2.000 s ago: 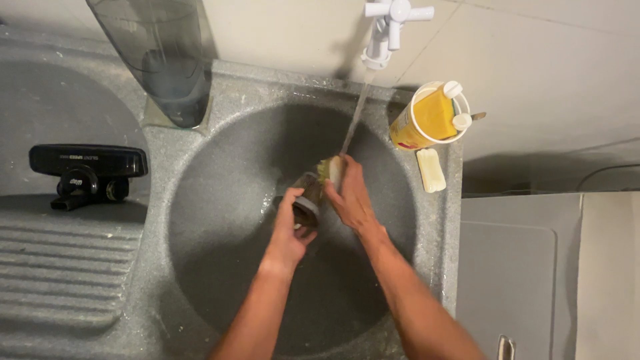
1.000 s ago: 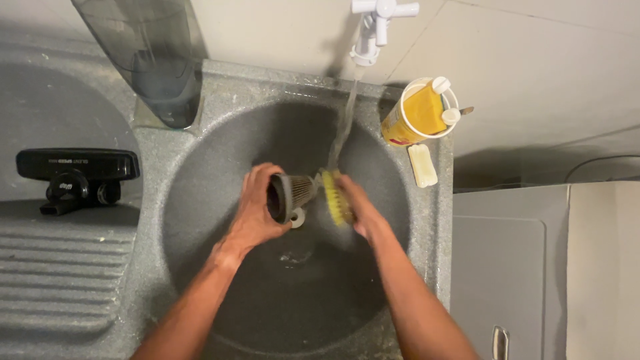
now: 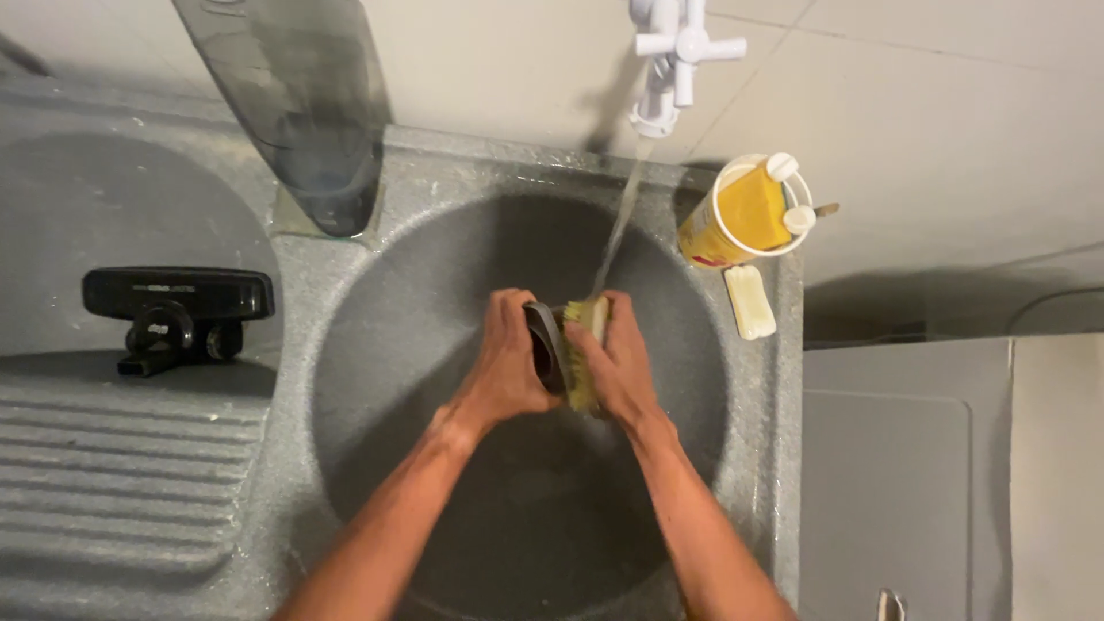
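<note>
Over the round grey sink basin (image 3: pixel 535 517), my left hand (image 3: pixel 509 362) grips a dark cup-shaped filter (image 3: pixel 546 345) by its rim, tilted so the opening faces left. My right hand (image 3: pixel 619 358) holds a scrub brush (image 3: pixel 597 319) with a pale back and yellow-green bristles. The bristles are against or very close to the filter's right side; blur hides the exact contact. A stream of water (image 3: pixel 623 216) runs from the white tap (image 3: pixel 655 112) down to the brush and my right fingers.
A yellow tub (image 3: pixel 711 228) holding a yellow packet stands at the back right beside a pale soap bar (image 3: pixel 750 302). At the left lie a black vacuum-cleaner head (image 3: pixel 177 297) and a ribbed washboard (image 3: pixel 121 492). A smoky transparent container (image 3: pixel 319 147) stands behind.
The brush was apart from the filter a second ago, with the filter's ribbed side showing; now the two are together. My hands have come closer to each other. Water keeps running.
</note>
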